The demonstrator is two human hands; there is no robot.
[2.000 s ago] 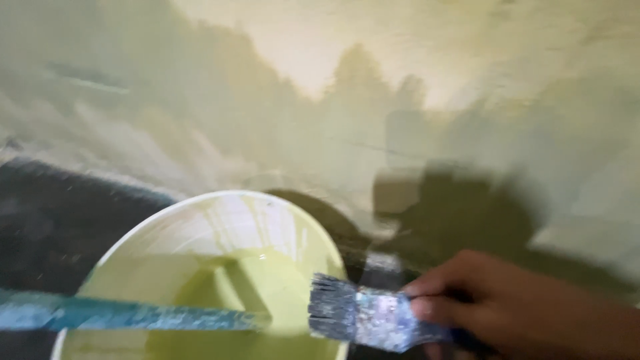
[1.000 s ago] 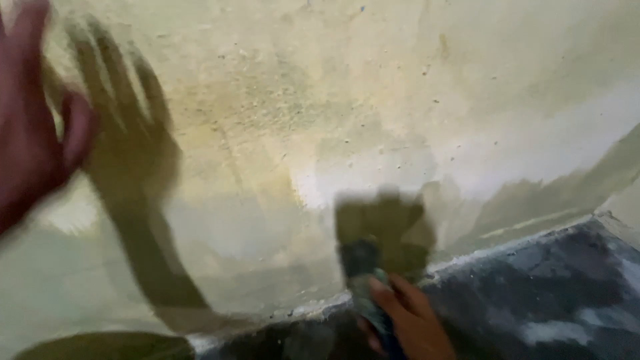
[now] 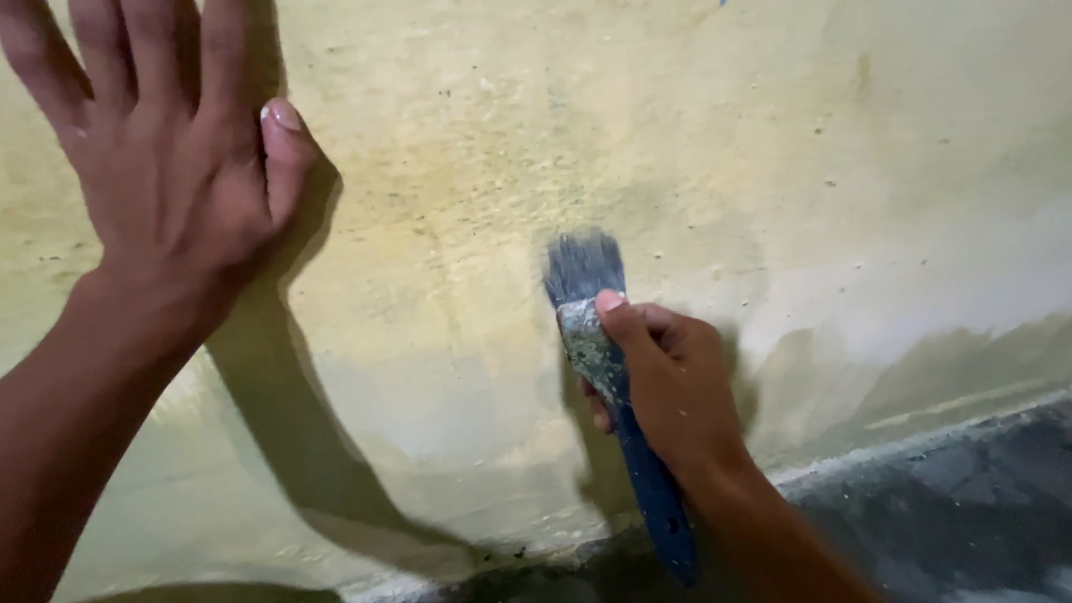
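My right hand (image 3: 674, 381) grips a flat paintbrush (image 3: 624, 402) with a blue handle and a paint-spattered ferrule, its thumb on the ferrule. The dark bristles point up and lie against the yellowish painted wall (image 3: 469, 318). At the upper left my left hand (image 3: 176, 151) is spread with its palm toward the wall, apparently resting on it, and holds nothing. Its fingertips are cut off by the top edge of the view. Shadows of both arms fall on the wall.
Uneven pale and greenish paint patches cover the lower wall. A dark, stained floor (image 3: 963, 494) meets the wall along a rough edge at the lower right. A rounded shadow lies at the bottom left.
The paintbrush was over a bucket of pale paint two seconds ago, then low near the wall's base; now its bristles are higher on the wall. My left hand has come further into view.
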